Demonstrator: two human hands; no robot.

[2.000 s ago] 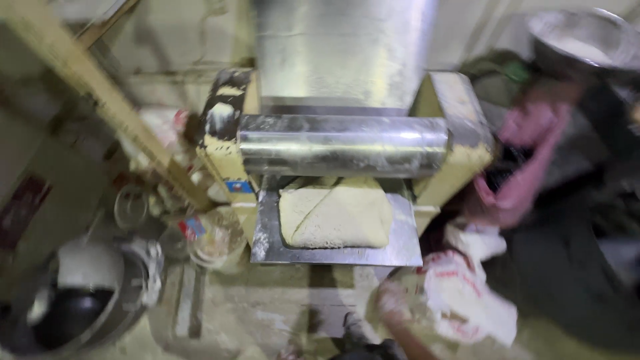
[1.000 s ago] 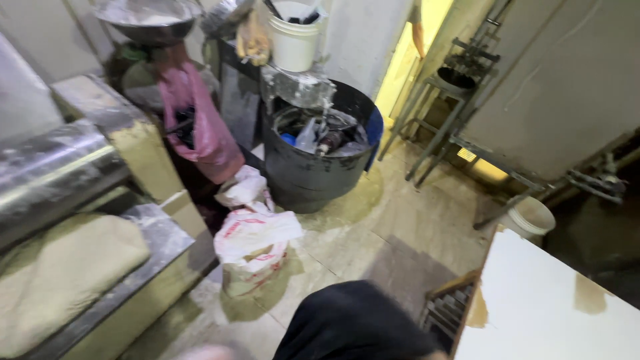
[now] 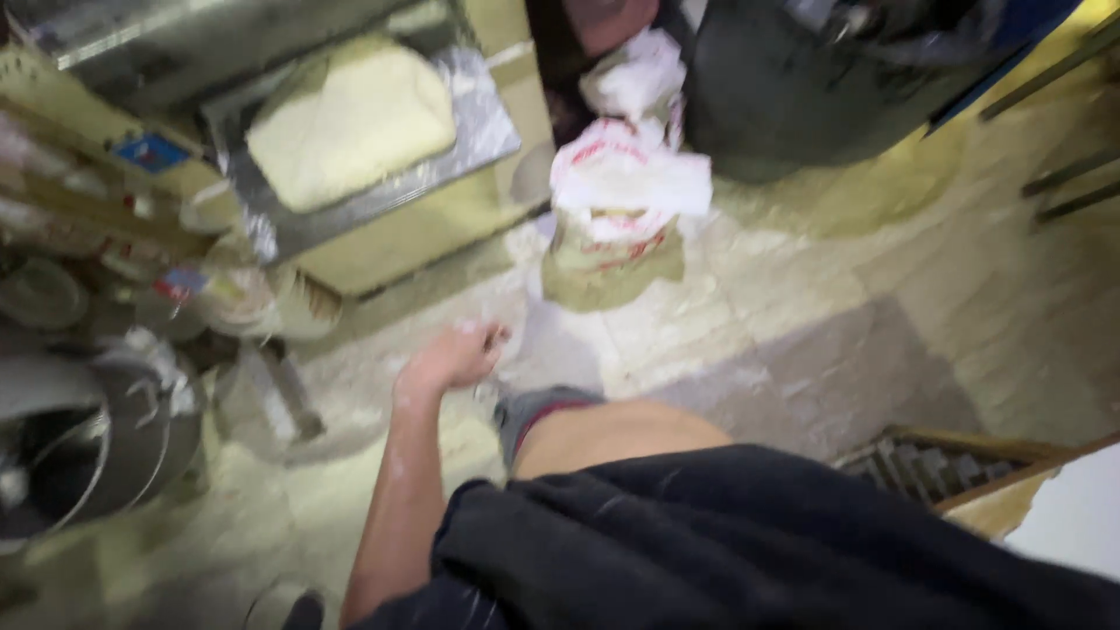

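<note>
My left hand (image 3: 455, 354) hangs over the floor with its fingers loosely curled and nothing visible in it; pale flour-like marks are on the skin. It is below a steel-roller dough sheeter (image 3: 437, 214) and touches nothing that I can see. A thick pale slab of dough (image 3: 354, 122) lies on the sheeter's metal tray (image 3: 486, 122), under the steel roller (image 3: 175, 39). My right hand is out of view. My dark shirt fills the lower right, with bare skin and a grey garment with a dark red band beside it.
A white and red plastic sack (image 3: 621, 184) stands right of the sheeter, near a large dark tub (image 3: 779, 96). At the left are a metal pot (image 3: 149, 437) and a plastic bucket (image 3: 306, 302). A white board's edge (image 3: 1067, 499) juts in at lower right.
The view has swung right, then partly back toward the sheeter. The dough stays on the tray. My left hand now shows clearly over the floor.
</note>
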